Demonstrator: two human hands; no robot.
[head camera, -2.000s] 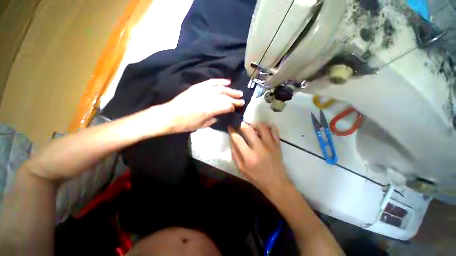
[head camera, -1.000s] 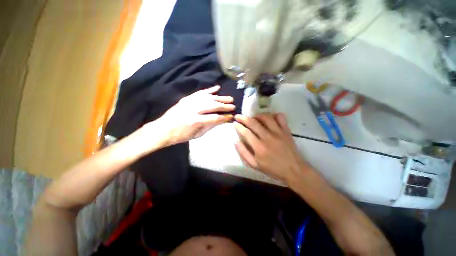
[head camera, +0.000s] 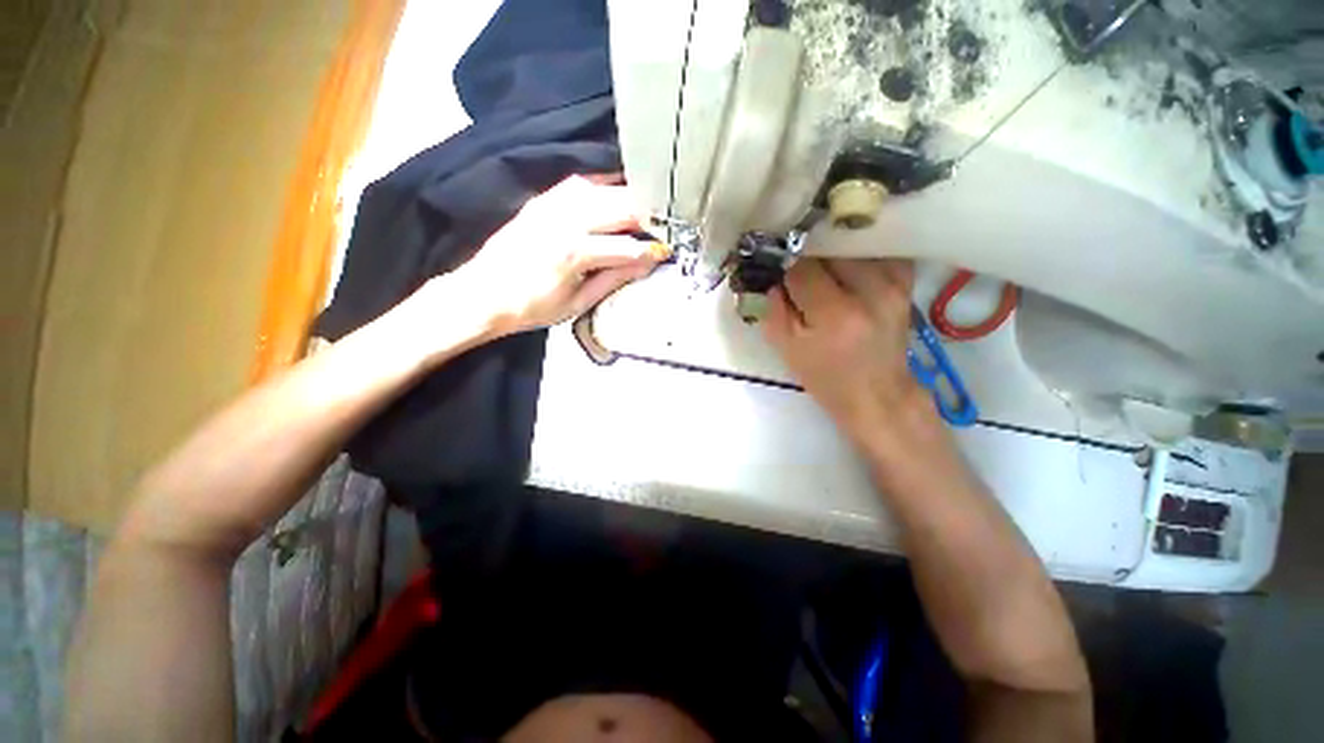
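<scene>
The dark garment piece (head camera: 501, 218) lies left of the needle and hangs over the table's front edge. My left hand (head camera: 559, 261) rests on its right part, thumb and fingers pinched on the cloth just left of the presser foot (head camera: 687, 250). My right hand (head camera: 850, 327) is right of the foot, under the machine head (head camera: 944, 160), with its fingertips at a small dark attachment with a pale knob (head camera: 752, 305). Its fingers are partly hidden, so its grip cannot be told.
Blue-handled snips (head camera: 941, 380) and a red scissors loop (head camera: 970, 308) lie right of my right hand. A recess with dark reddish items (head camera: 1194, 526) is at the table's right end. Brown cardboard (head camera: 174, 218) with orange tape is at left. The white table (head camera: 697, 450) has a dark slot.
My right hand has moved right and up, from the cloth edge to the attachment. My left hand has moved slightly up towards the foot. The cloth's right edge has shifted up, uncovering a curved slot end.
</scene>
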